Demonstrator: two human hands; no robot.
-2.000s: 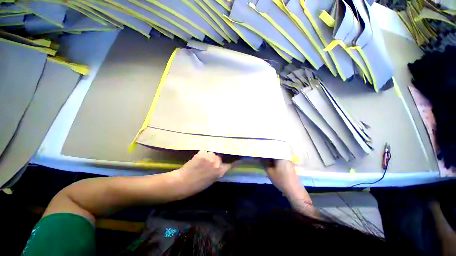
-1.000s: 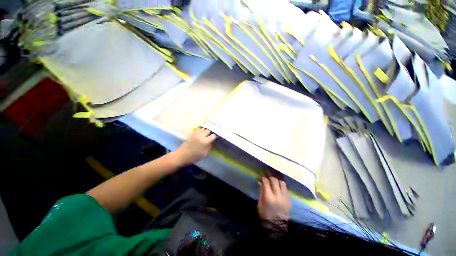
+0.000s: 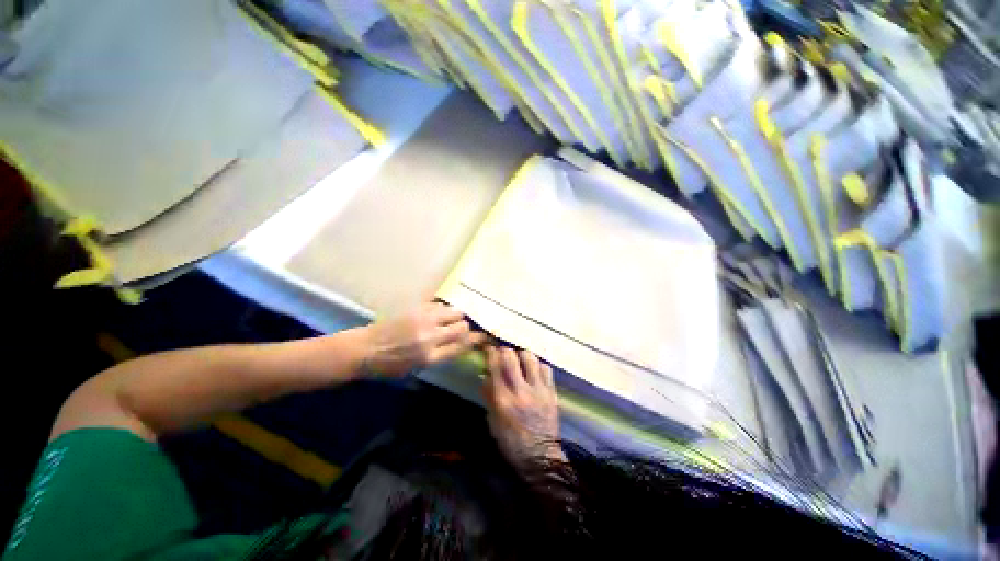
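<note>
A pale grey panel point(image 3: 614, 274), white under glare, lies on the grey-beige mat point(image 3: 373, 225) with a yellow line down its left side. A folded band point(image 3: 570, 351) with a thin dark line runs along its near edge. My left hand point(image 3: 422, 338) has its fingers on the near edge by the left corner, gripping it. My right hand point(image 3: 522, 403) is close beside it, fingertips at the same edge, knuckles up. The fingertips of both hands are partly hidden under the edge.
Large grey sheets with yellow tails point(image 3: 154, 121) are stacked at left. A fanned row of yellow-edged pieces point(image 3: 713, 132) crosses the back. Narrow grey strips point(image 3: 795, 373) lie right of the panel. A small blurred tool point(image 3: 886, 493) lies near the right table edge. Dark hair covers the lower right.
The view has turned and shifted. Since one second ago, my right hand has moved left along the near edge, from its middle to beside my left hand. My left hand stays near the left corner.
</note>
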